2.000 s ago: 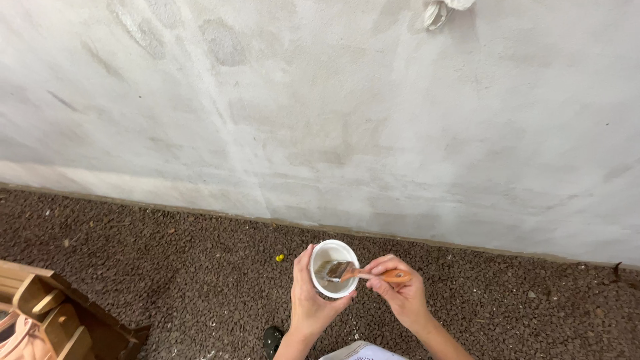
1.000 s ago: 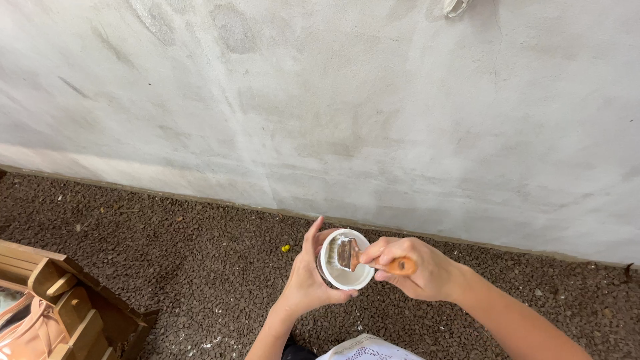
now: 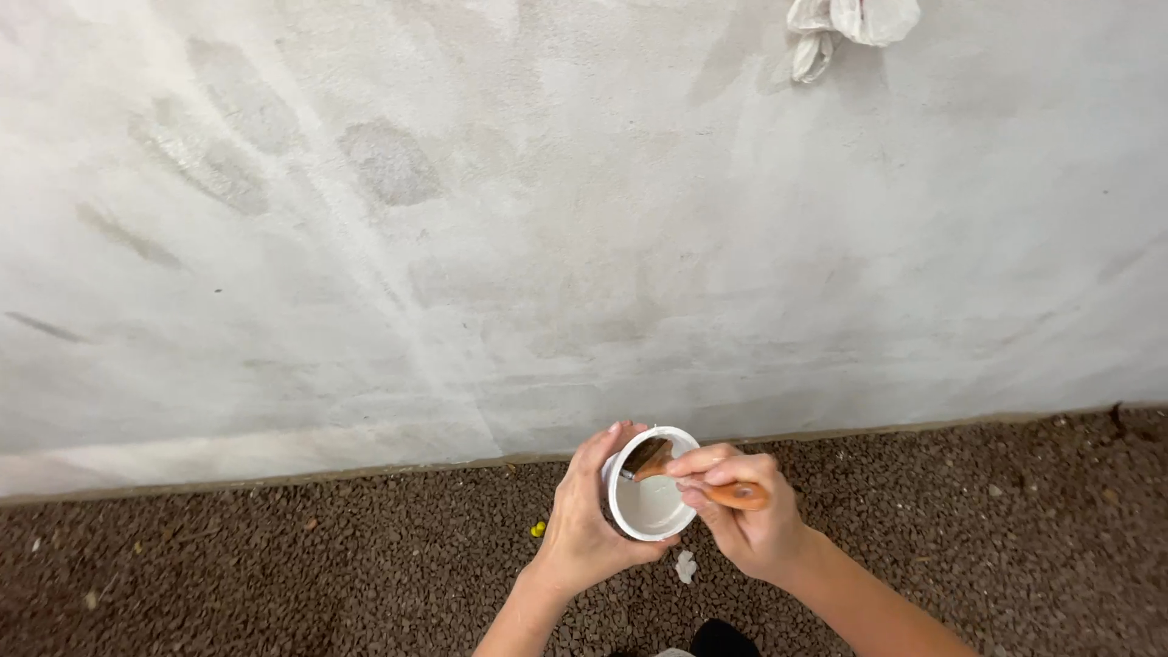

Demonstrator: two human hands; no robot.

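Note:
In the lower middle of the head view, my left hand (image 3: 579, 525) wraps around a white plastic tub (image 3: 659, 531), its open top facing up. Whitish paint (image 3: 650, 502) lies inside. My right hand (image 3: 753, 511) grips the orange wooden handle of a paintbrush (image 3: 737, 495); the brush head is inside the tub, near its upper left rim, and the bristle tips are hidden. A patchy white-grey wall (image 3: 566, 274) rises beyond both hands.
Brown gravel (image 3: 274, 575) covers the ground along the wall's foot. White crumpled plastic (image 3: 853, 23) hangs at the wall's top right. A small yellow object (image 3: 538, 528) and a whitish scrap (image 3: 685, 567) lie on the gravel. A dark shoe (image 3: 721, 639) shows at the bottom edge.
The brush head has shifted inside the tub toward the upper left rim, with my right hand still on its handle. The view has moved, and the brown wooden object at lower left is out of frame.

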